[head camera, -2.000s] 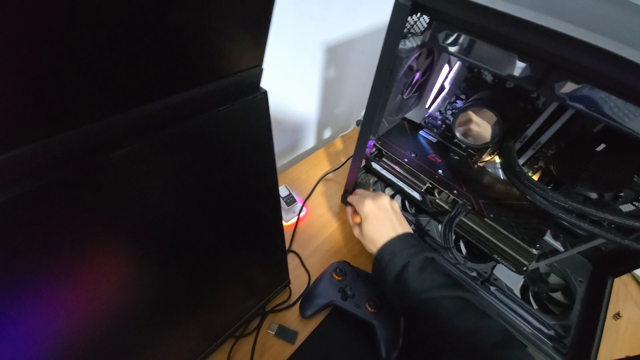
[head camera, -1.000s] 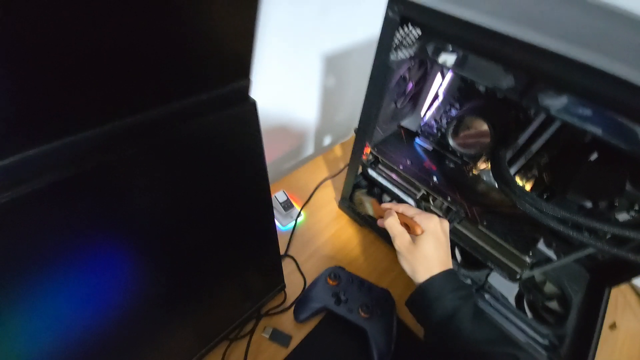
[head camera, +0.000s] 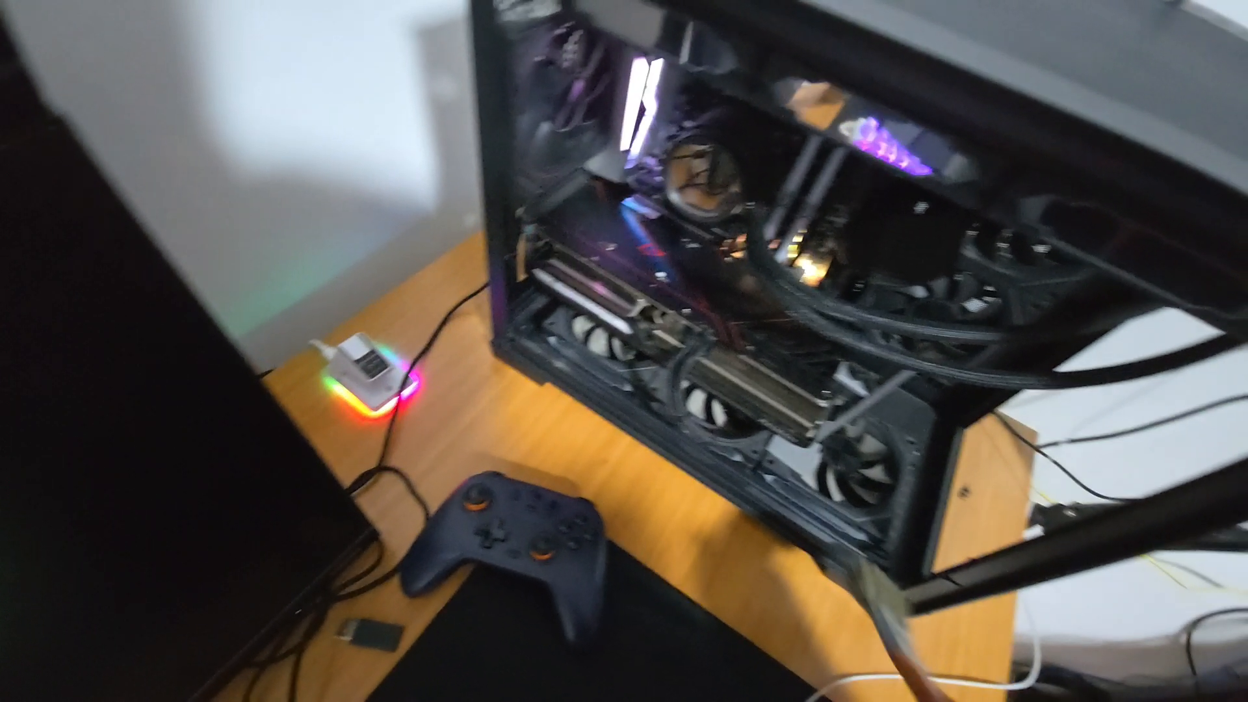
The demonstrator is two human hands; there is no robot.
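An open desktop computer case [head camera: 624, 409] stands tilted in view, its graphics card [head camera: 682, 346], round cooler cap [head camera: 704, 177] and lower fans [head camera: 717, 405] showing. Near its lower front corner is a blurred brush [head camera: 882, 590] with an orange-brown handle that runs off the bottom edge of the view. Neither my left hand nor my right hand shows, so what holds the brush is hidden.
A dark game controller [head camera: 517, 536] lies partly on a black mat [head camera: 624, 634]. Left are a monitor [head camera: 146, 439], black cables [head camera: 385, 478], a USB stick [head camera: 370, 634] and a small glowing device [head camera: 370, 375]. A white cable [head camera: 955, 680] crosses the lower right.
The hand that held the brush inside the lower part of the case has gone out of view. The brush has moved right to the case's lower front corner. The view has shifted.
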